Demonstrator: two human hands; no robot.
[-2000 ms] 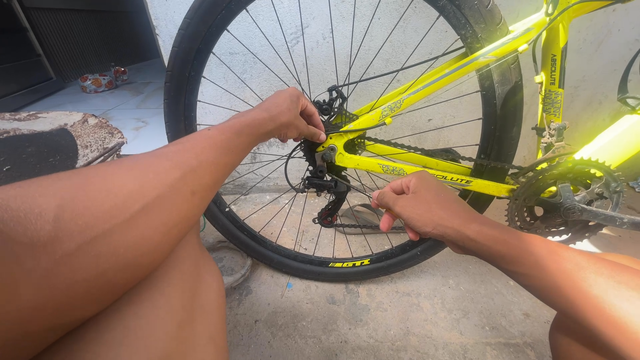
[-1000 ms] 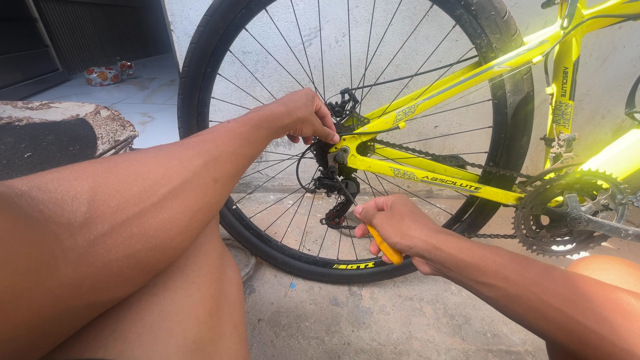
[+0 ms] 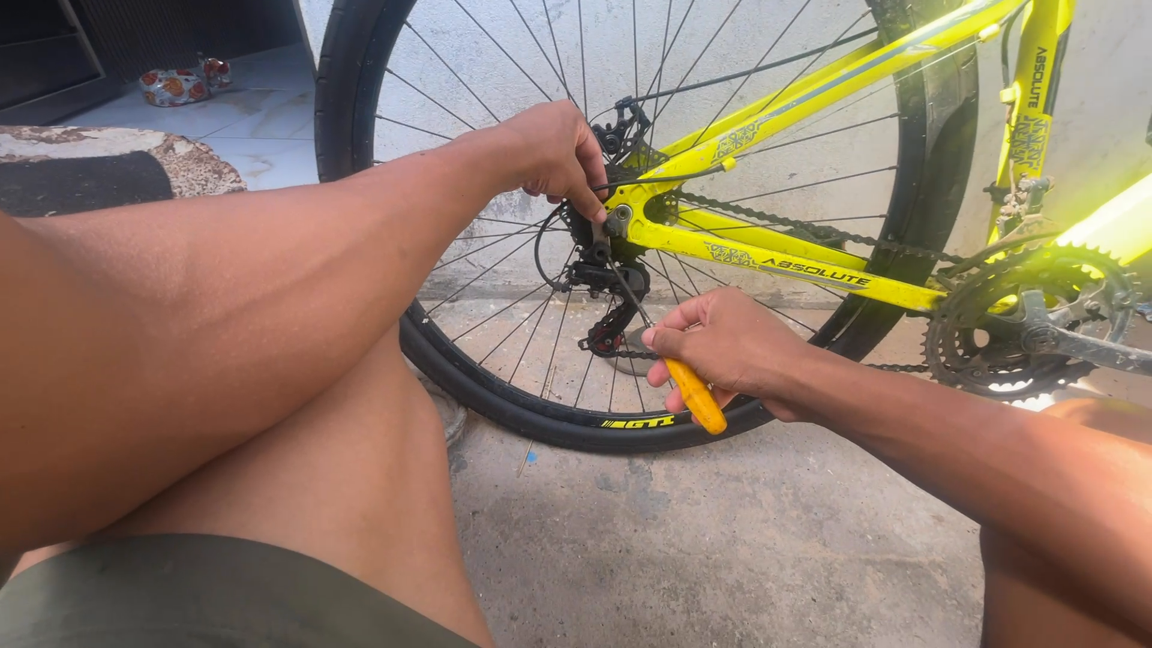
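My right hand (image 3: 733,351) holds a screwdriver with a yellow-orange handle (image 3: 696,397); its thin shaft runs up and left to the black rear derailleur (image 3: 612,277). My left hand (image 3: 567,157) is at the rear dropout of the yellow bicycle frame (image 3: 796,261), thumb and fingertips near the derailleur's upper mount; whether they grip a small part cannot be told. The derailleur cage hangs below with the chain (image 3: 810,225) running to the chainrings (image 3: 1026,315). Part of the cassette is hidden behind my left hand and the frame.
The rear wheel's black tyre (image 3: 576,432) stands on the concrete floor (image 3: 720,531), close to a white wall (image 3: 468,63). A crank arm (image 3: 1098,346) reaches out at the right. My bent legs flank the work. A patterned object (image 3: 175,87) lies on the tiles at upper left.
The screwdriver's yellow-orange handle, hidden in my right hand two seconds ago, now shows below it. My left hand stays by the rear dropout.
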